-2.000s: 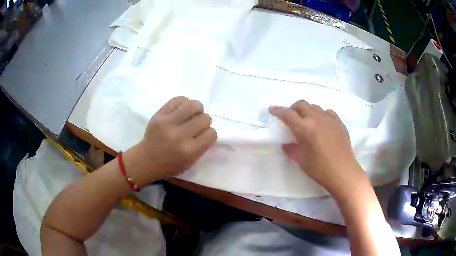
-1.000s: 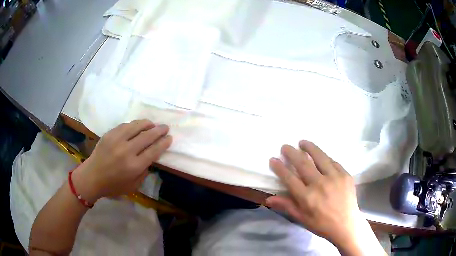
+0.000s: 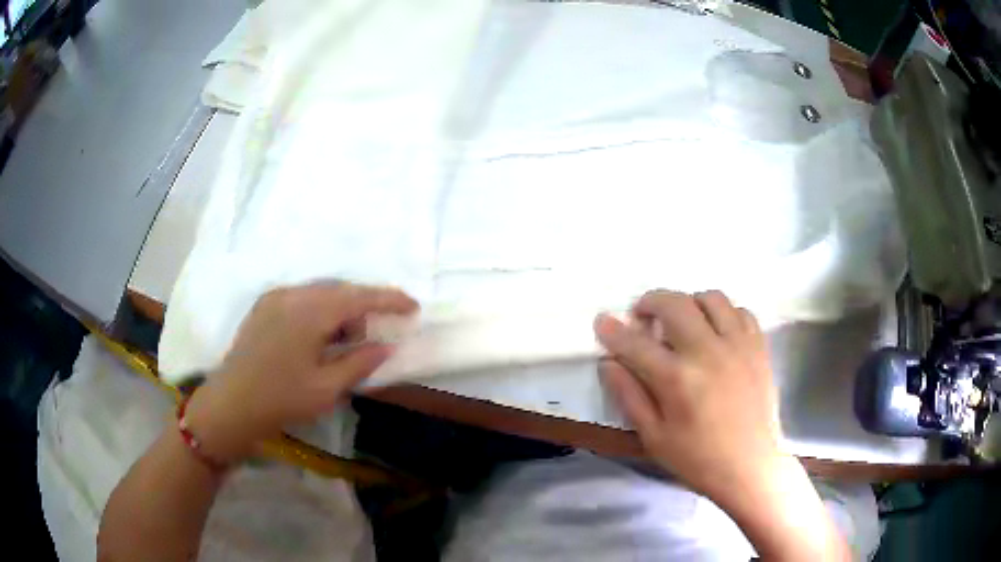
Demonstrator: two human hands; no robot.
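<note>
A large white garment panel [image 3: 615,220] lies spread on the pale machine table, with thin seam lines along it. My left hand [image 3: 313,346] is at its near edge on the left, with the cloth edge between thumb and fingers. My right hand [image 3: 692,373] is at the near edge further right, fingers curled at the cloth; the fingertips are partly hidden, so whether they grip it is unclear. A brighter white layer [image 3: 340,143] covers the panel's left part.
The olive-grey machine head [image 3: 931,176] stands at the right, with a lit metal needle area [image 3: 966,384] and a rounded plate [image 3: 887,391] below. A yellow trolley bar [image 3: 318,459] with white cloth [image 3: 93,439] is at lower left. A grey board [image 3: 99,143] is at upper left.
The panel's near edge has moved up, away from the lap, showing more table front. My left hand has changed from lying flat to pinching the edge; my right fingers have curled.
</note>
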